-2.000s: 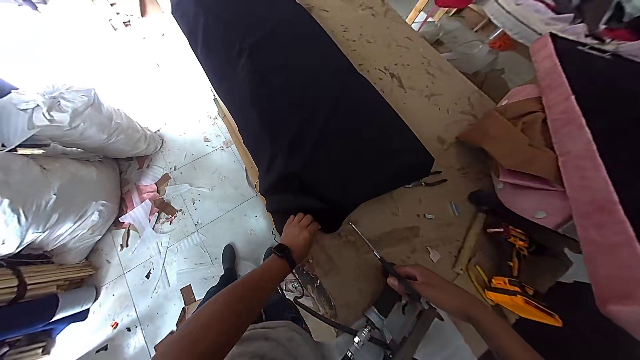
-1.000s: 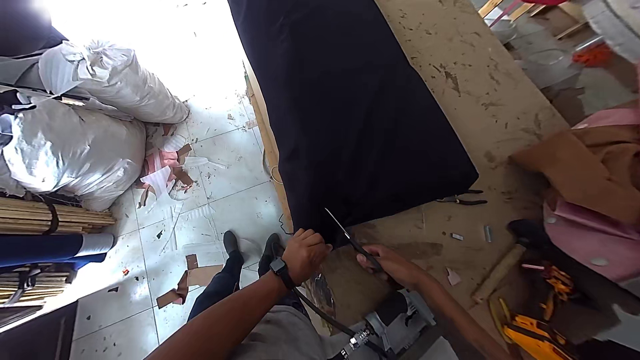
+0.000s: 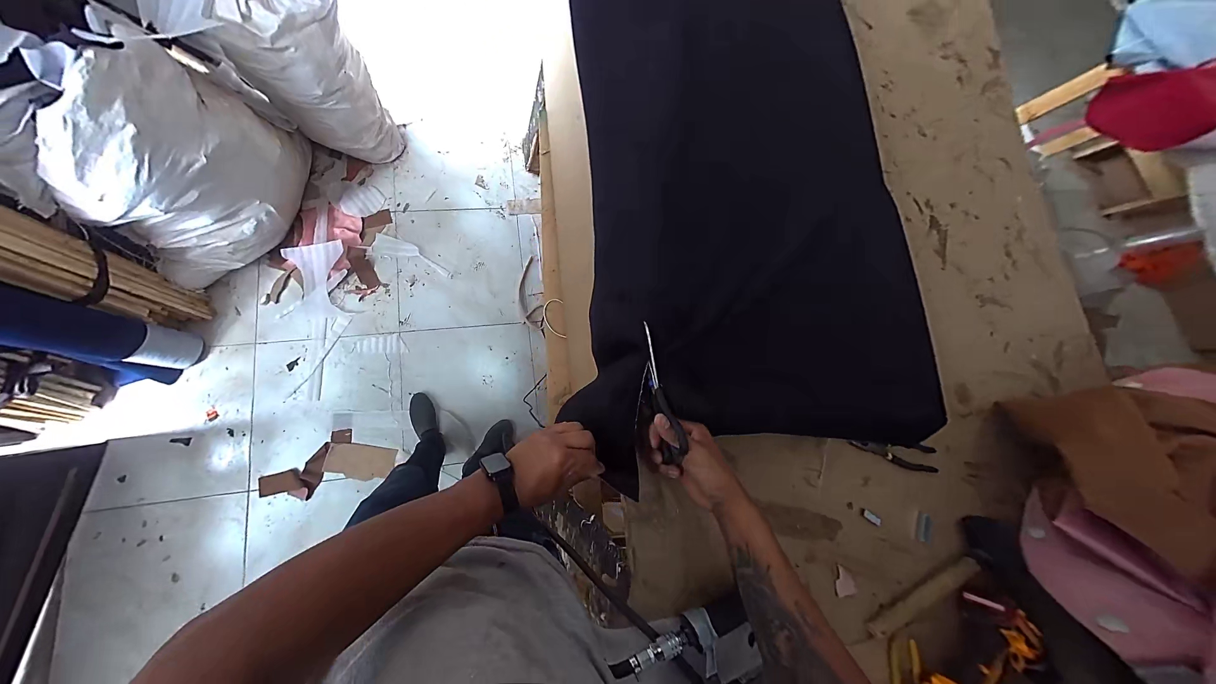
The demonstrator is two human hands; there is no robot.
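Observation:
A long piece of black fabric (image 3: pixel 741 209) lies over the cardboard-topped workbench (image 3: pixel 950 171). At its near left corner my left hand (image 3: pixel 554 463), with a watch on the wrist, grips the edge of the cloth and lifts it. My right hand (image 3: pixel 692 458) holds black-handled scissors (image 3: pixel 662 394) by the loops. Their blades are apart and point away from me, with the fabric between them, and a slit runs down from them to the near edge. Pliers (image 3: pixel 895 456) lie partly under the fabric's near right corner.
White stuffed sacks (image 3: pixel 180 161) stand on the tiled floor at left, by scraps (image 3: pixel 332 247) and wood strips (image 3: pixel 85 261). Brown and pink material (image 3: pixel 1102 513) is piled at right. An air hose fitting (image 3: pixel 660 654) and a wooden stick (image 3: pixel 921 597) are near the bench's front.
The scissors have moved from beside the fabric's near edge into the cloth, and a slit now shows. My left hand has stayed at the corner. The view has shifted.

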